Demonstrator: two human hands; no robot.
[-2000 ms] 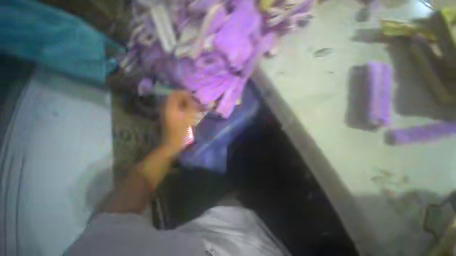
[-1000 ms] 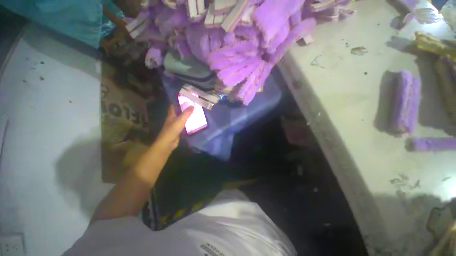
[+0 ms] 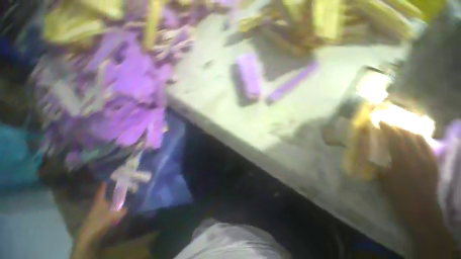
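Observation:
My left hand [image 3: 96,217], blurred at the lower left, has its thumb and fingers around the lower part of a lit smartphone [image 3: 119,195]. Small whitish strips [image 3: 131,175] lie across the phone's upper end. My right hand [image 3: 409,167] is at the right, palm down by the glare, against a yellow plush piece [image 3: 360,146] with a pale part beside the fingers. Glare and blur hide the fingertips, so its grip is unclear. Two purple strips [image 3: 249,76] [image 3: 293,82] lie apart on the white table.
A large purple cut-piece pile [image 3: 126,76] hangs over the left edge of the table [image 3: 227,131], with yellow pieces above. A yellow bundle [image 3: 327,20] lies at the back. Blue plastic [image 3: 169,172] is below the pile. A dark gap lies between my lap and the table.
The view has swung right, bringing my right hand and the glare area into the picture. My left hand and the phone now appear lower left, farther from the purple pile.

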